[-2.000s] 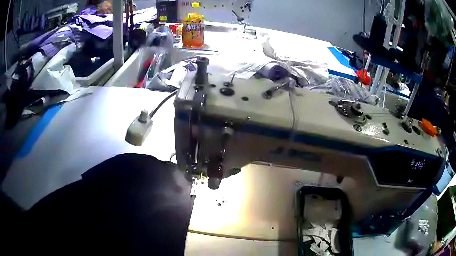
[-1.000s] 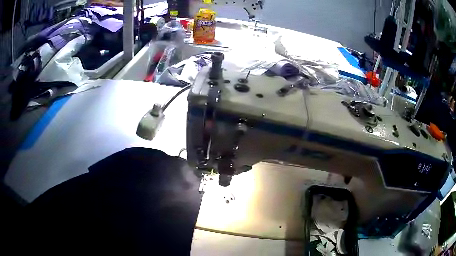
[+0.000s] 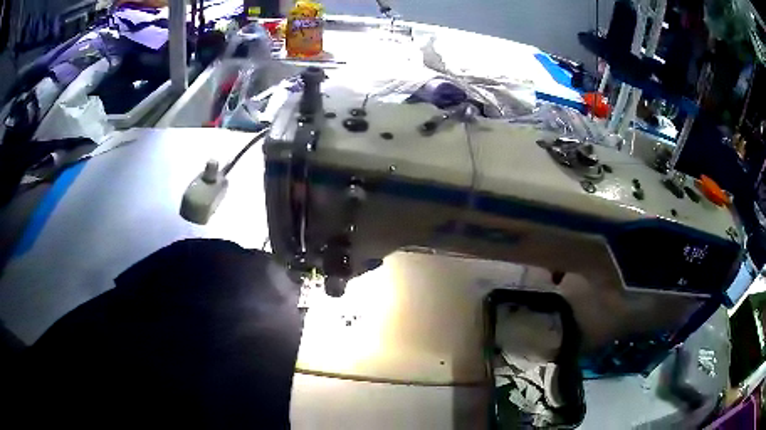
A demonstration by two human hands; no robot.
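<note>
A dark fabric panel [image 3: 185,336] lies on the white table left of the needle and fills the lower left. Its right edge reaches the brightly lit presser foot [image 3: 311,290] under the left end of the cream sewing machine head [image 3: 420,168]. The metal bed [image 3: 386,327] shows right of the fabric. Neither of my hands can be made out; the fabric area is too dark to show any hand on or under it.
A dark scrap tray [image 3: 574,361] with white bits stands on the bed. The machine lamp [image 3: 204,197] is left of the head. Blue tape [image 3: 50,208] marks the white table. Plastic-wrapped pieces and an orange bottle [image 3: 304,32] are behind. A purple heap lies far left.
The whole view has shifted, so the machine and table sit further left and higher than a second ago. The dark fabric keeps about the same place beside the presser foot.
</note>
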